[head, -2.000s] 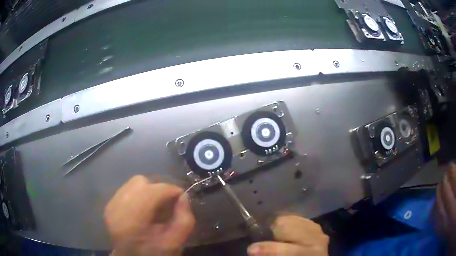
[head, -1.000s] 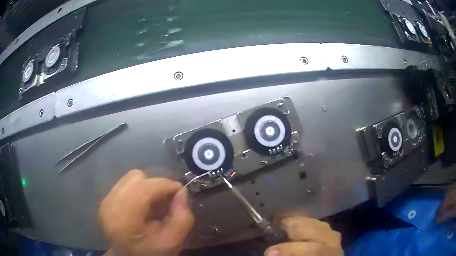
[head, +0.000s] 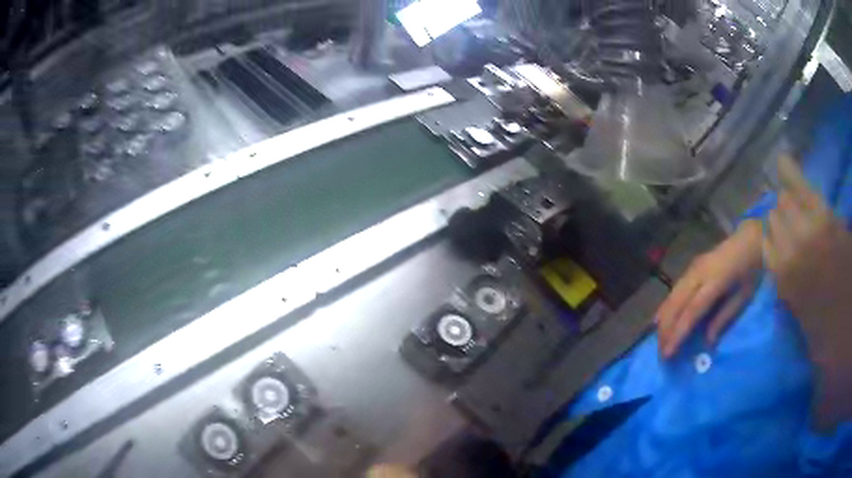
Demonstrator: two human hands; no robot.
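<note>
The metal fixture (head: 297,431) lies on the bench at the lower left. It carries two round units side by side, a left one (head: 220,442) and a right one (head: 270,397), each with a pale disc and dark rim. A blurred skin-coloured shape at the bottom edge looks like my right hand (head: 425,439), just right of the fixture and cut off by the frame. A dark blurred shape is beside it; I cannot tell if it is the iron's handle or what the fingers hold. My left hand is not in view.
A second fixture with two discs (head: 455,330) lies to the right, near a yellow block (head: 568,282). Beyond the rail (head: 318,288) runs the green belt (head: 280,210), with fixtures at both ends. A person in blue (head: 691,401) is at the right, hands visible.
The view has swung right and up, so the fixture now sits lower left. My left hand and the solder wire have left the view. More of the person in blue shows.
</note>
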